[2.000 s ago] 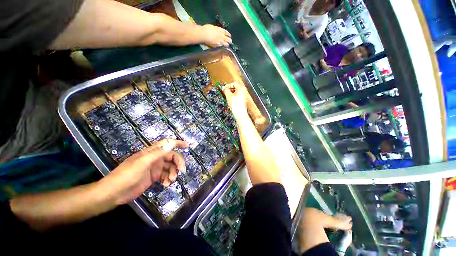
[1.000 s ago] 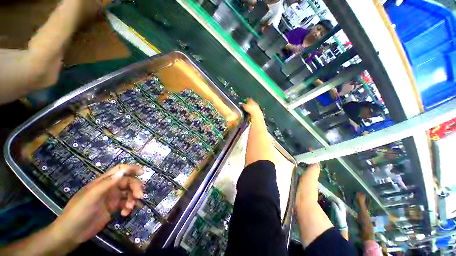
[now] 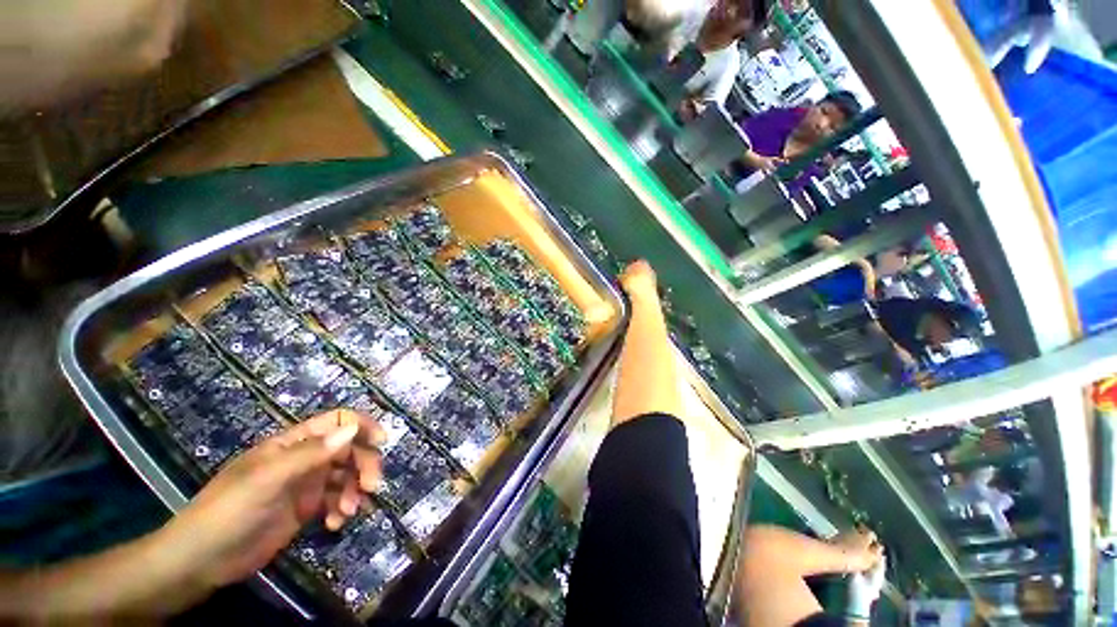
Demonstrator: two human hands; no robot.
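Note:
A large steel tray (image 3: 92,355) holds rows of dark blue-grey circuit boards (image 3: 355,325), some with silver patches, over a tan liner that shows at its far end. My left hand (image 3: 288,490) hovers over the near part of the rows, fingers half curled and apart, with nothing seen in it. My right hand (image 3: 639,279) is small, beyond the tray's far right corner at the green conveyor; its fingertips are unclear and I cannot tell if it holds a board. My right sleeve crosses the right tray (image 3: 735,490), which has greener boards (image 3: 527,557) at its near end.
Small loose boards (image 3: 588,233) lie along the green conveyor (image 3: 539,135). Another person's blurred arm (image 3: 86,49) is over a tray at upper left. Another worker's arm (image 3: 784,557) reaches in at lower right. White-framed shelving (image 3: 955,386) and a blue bin (image 3: 1053,159) stand at right.
My right hand has left the far end of the left tray and moved out to the conveyor. My left hand stays over the rows. Another tray has come into view at upper left.

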